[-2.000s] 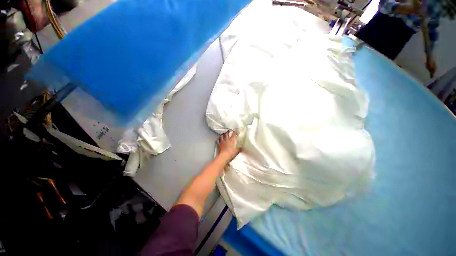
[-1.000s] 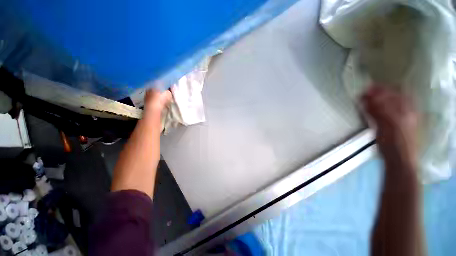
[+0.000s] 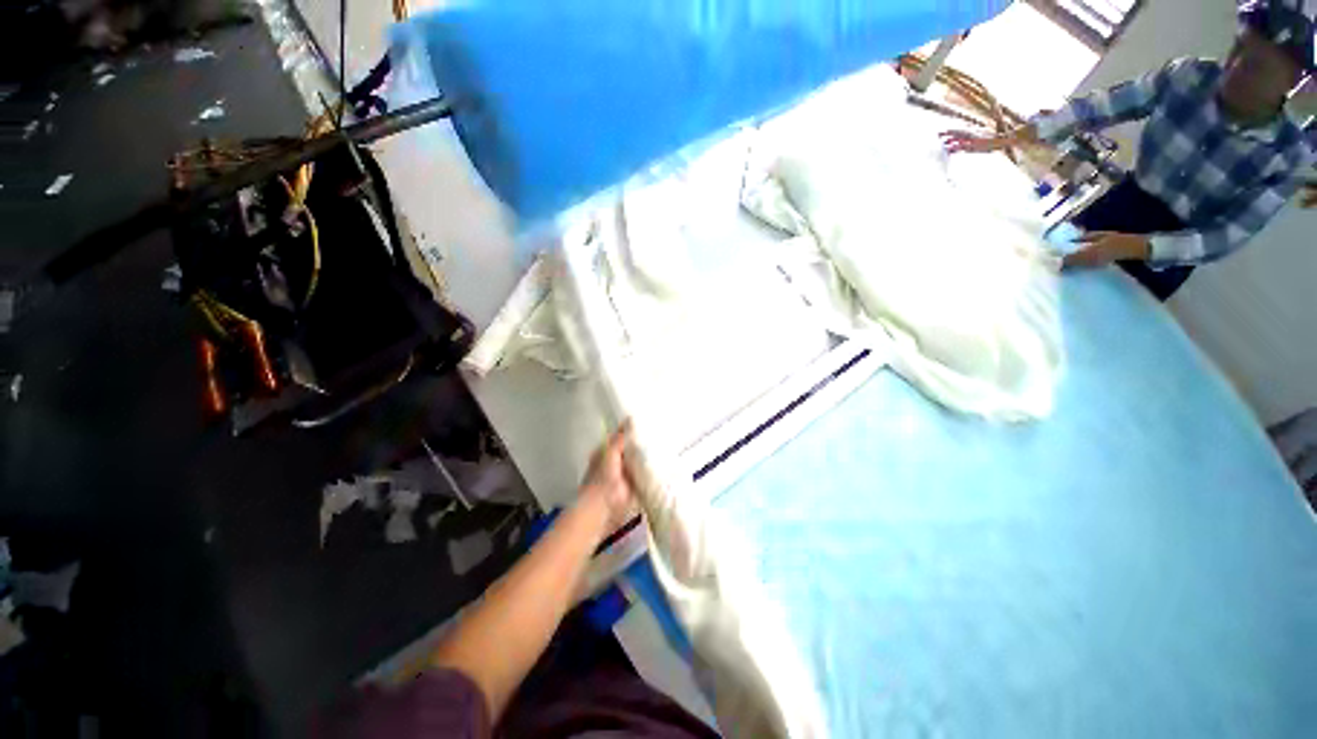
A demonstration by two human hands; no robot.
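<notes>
My left hand is closed on the near edge of a white fabric ply. The held edge runs as a narrow, blurred strip from below the blue roll down to the bottom of the picture, crossing the rail. My right hand is not in view. A bunched part of the white fabric lies farther off, over the far part of the silver-white rail with its dark slot. The pale blue lay spreads to the right of the rail.
The thick blue roll sits on a dark bar above the table end, with crumpled scraps beneath it. A person in a checked shirt stands opposite, both hands near the far edge. Cables and orange-handled things hang at left.
My left hand has moved from the scraps to the ply edge near the rail. My right hand has left the picture. The fabric now stretches along the near side, with its bunched part farther off.
</notes>
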